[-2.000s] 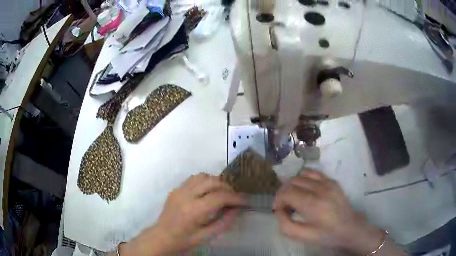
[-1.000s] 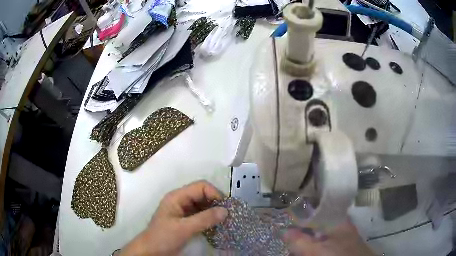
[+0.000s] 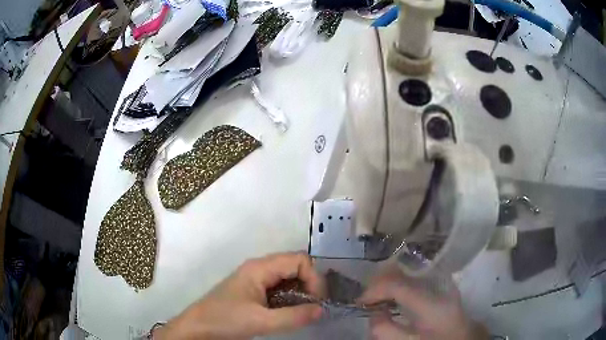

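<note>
A speckled fabric panel (image 3: 344, 287) is bunched or folded between my two hands, in front of the machine's needle area. My left hand (image 3: 259, 295) pinches its left part between thumb and fingers. My right hand (image 3: 415, 305) holds its right end and is blurred, partly behind the machine's pale curved part. The needle plate (image 3: 337, 228) lies just beyond the hands. The needle and presser foot are mostly hidden by the sewing machine head (image 3: 425, 133). The fabric's exact folding cannot be told.
A heart-like gold-speckled panel (image 3: 126, 239) and a double-humped one (image 3: 207, 165) lie on the left of the white table (image 3: 219, 239). A stack of cut pieces (image 3: 193, 73) lies at upper left. A dark flat rectangle (image 3: 533, 254) is on the right. A blue tube (image 3: 518, 9) runs behind the head.
The fabric was spread with its grey-blue speckled face showing; now it is bunched edge-on between my hands. The view has shifted, first showing more of the machine's top, then tilting slightly.
</note>
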